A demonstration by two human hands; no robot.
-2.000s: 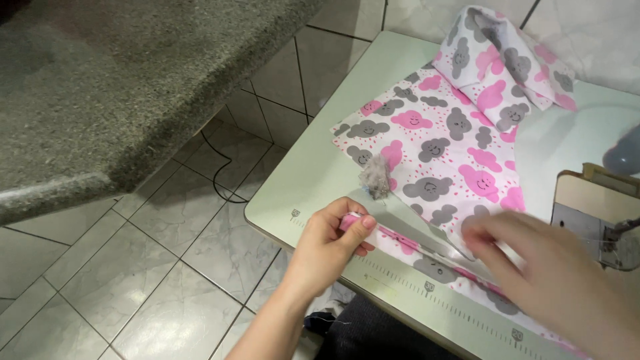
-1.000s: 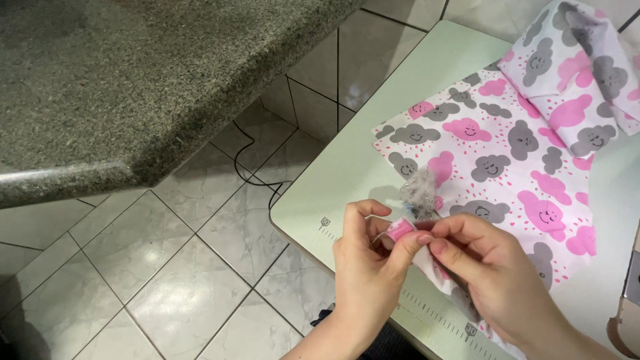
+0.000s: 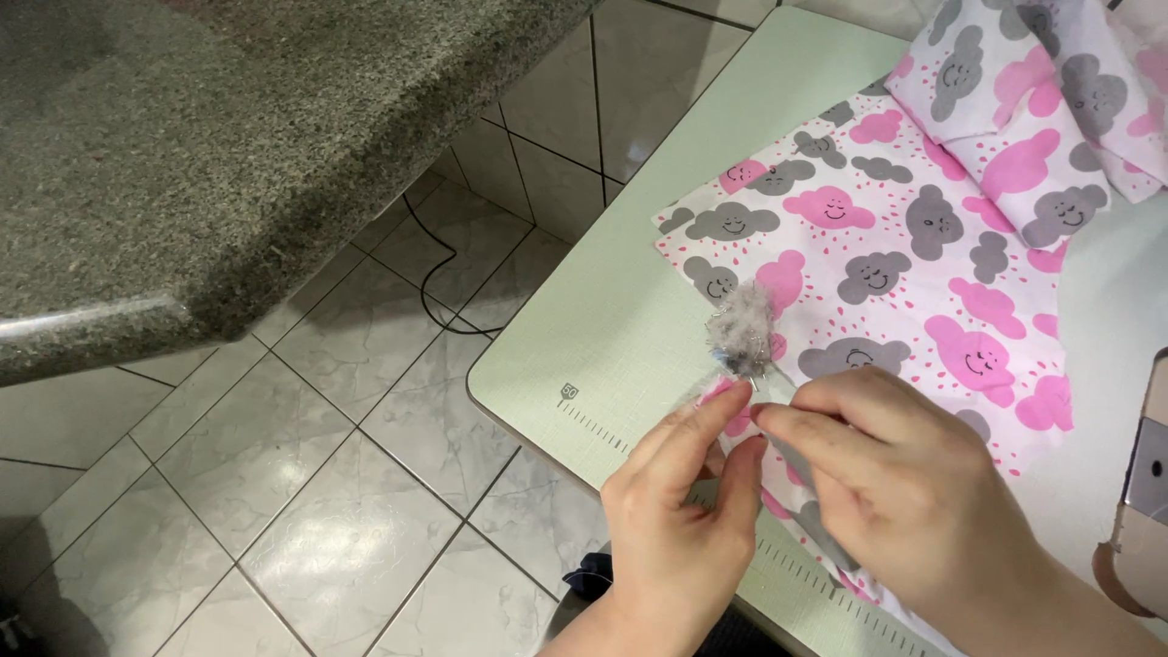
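Cotton fabric printed with pink and gray smiling clouds [image 3: 874,278] lies on a pale green sewing table [image 3: 584,328], its far end bunched at the top right. My left hand [image 3: 684,493] pinches the end of a strip of the same print [image 3: 808,502] near the table's front edge. Close beside it, my right hand [image 3: 885,474] has thumb and forefinger together at the strip; whether they grip it is hidden. Just beyond my fingertips rests a fuzzy gray tuft with pins [image 3: 741,333], partly on the printed fabric.
A speckled stone countertop [image 3: 228,137] juts in at the upper left. Part of a sewing machine [image 3: 1145,484] shows at the right edge. A ruler scale [image 3: 593,424] runs along the table's front. A black cable [image 3: 429,274] hangs down by the tiled floor [image 3: 301,493].
My right hand, apart from the left two seconds ago, has come close beside it at the strip's end. Since one second ago, my left fingers have moved up against the gray tuft.
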